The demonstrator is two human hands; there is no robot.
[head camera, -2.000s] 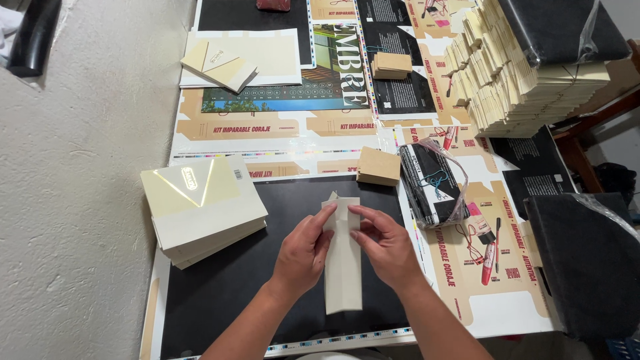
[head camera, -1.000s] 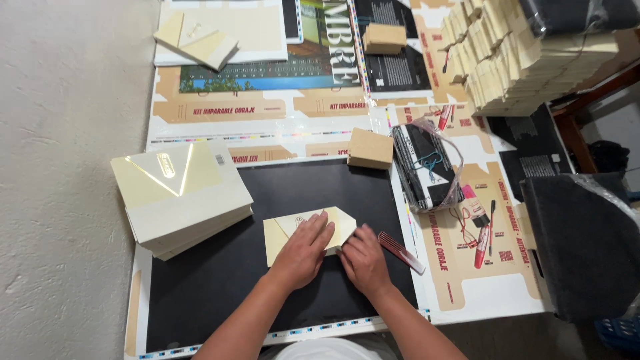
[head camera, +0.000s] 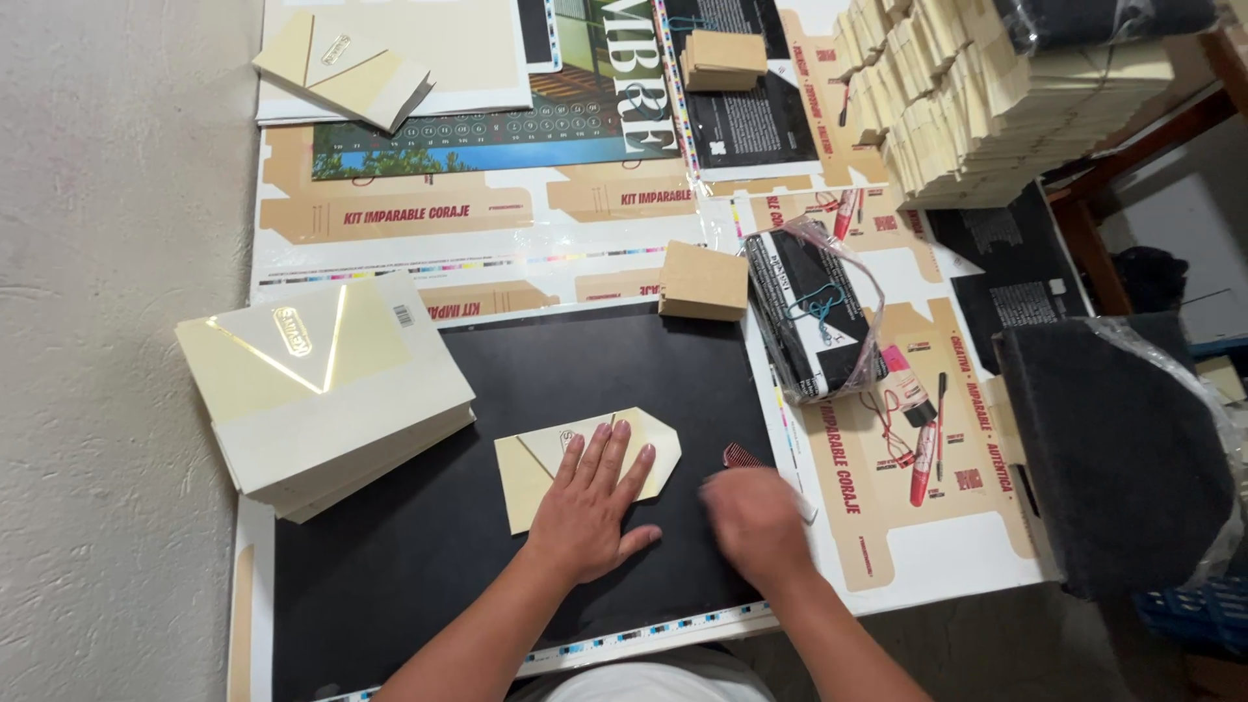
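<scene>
My left hand (head camera: pixel 600 507) lies flat, fingers apart, on a folded cream paper envelope (head camera: pixel 531 483) with a gold emblem and a pointed flap at its right end. The envelope rests on a black sheet (head camera: pixel 390 585). Just right of it, my right hand (head camera: pixel 759 522) is blurred and curled over a narrow item with a red striped end (head camera: pixel 743 455); whether the fingers grip it cannot be told. Left of the envelope stands a stack of cream printed pieces (head camera: pixel 322 390) with a gold V line.
Small kraft cardboard blocks (head camera: pixel 704 278) sit at the black sheet's upper right corner, beside a plastic-wrapped black bundle (head camera: pixel 814 312). Tall stacks of cream folded pieces (head camera: pixel 975 107) stand at the back right. A black padded item (head camera: pixel 1121 448) is at the right, a wall (head camera: pixel 117 341) at the left.
The cream piece, upright between both hands two seconds ago, now lies sideways under my left hand. My right hand has left the envelope's flap end and moved right to the narrow red-ended item.
</scene>
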